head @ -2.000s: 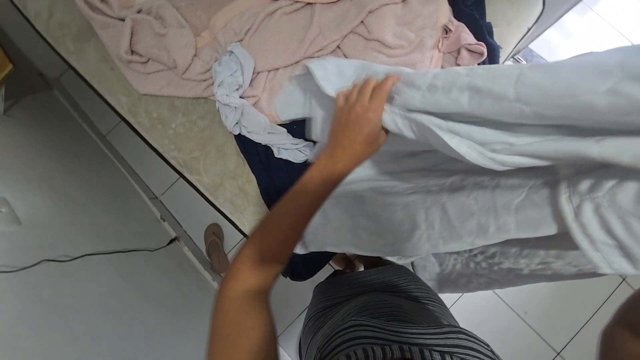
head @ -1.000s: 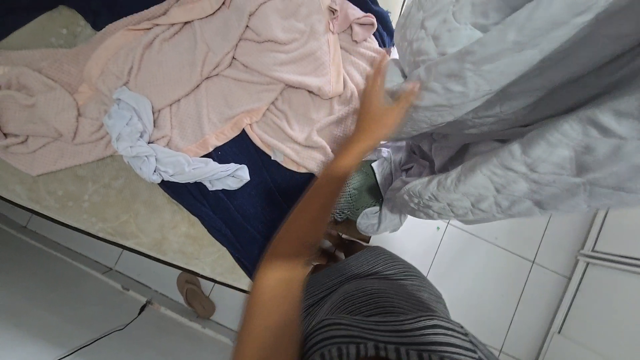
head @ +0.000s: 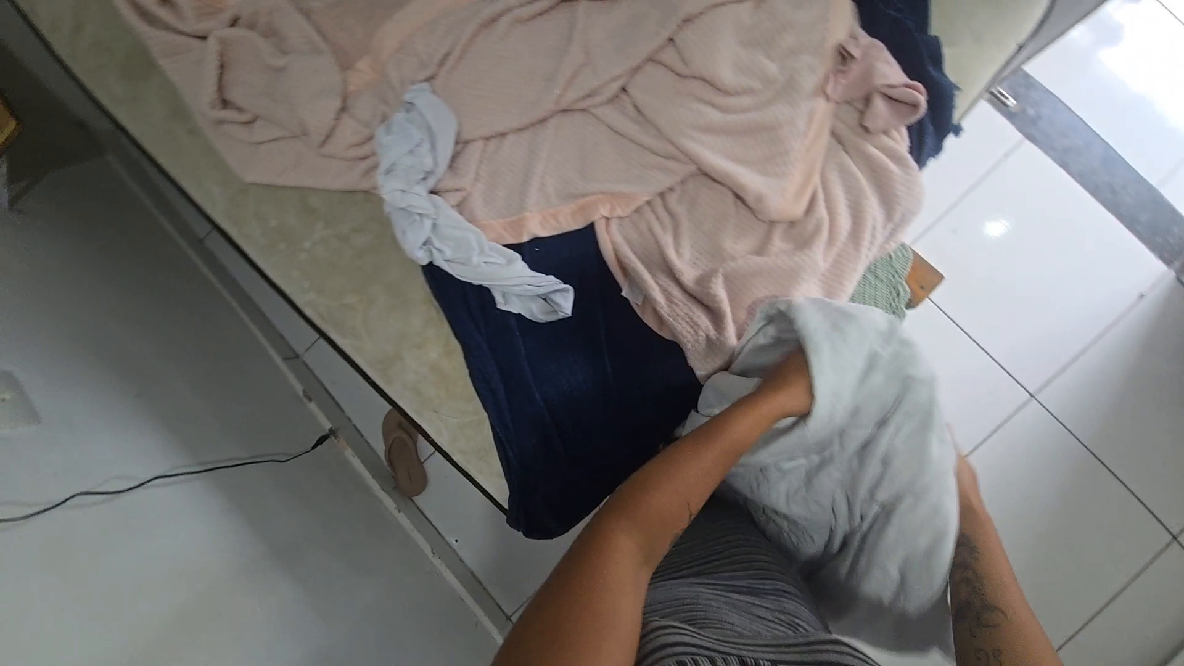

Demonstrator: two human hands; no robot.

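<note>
A light grey cloth (head: 869, 444) hangs bunched in front of my striped clothing. My left hand (head: 794, 384) reaches into its folds, with the fingers hidden by the fabric. On the cloth's right side is my right hand (head: 965, 476), mostly behind it, so its fingers do not show. A pale pink blanket (head: 573, 166) lies crumpled on the bed, over dark blue fabric (head: 583, 370). Across both lies a twisted light blue-white cloth (head: 425, 213).
The bare mattress edge (head: 342, 305) runs diagonally at left. A sandal (head: 404, 453) sits on the floor below it. A black cable (head: 185, 476) crosses a pale surface at left. Green textured fabric (head: 883, 282) and a brown piece (head: 923, 279) show beside the blanket.
The grey cloth was spread wide to the right and is now gathered close to my body. My left hand, in sight against it before, is now within its folds. My right hand has come into view.
</note>
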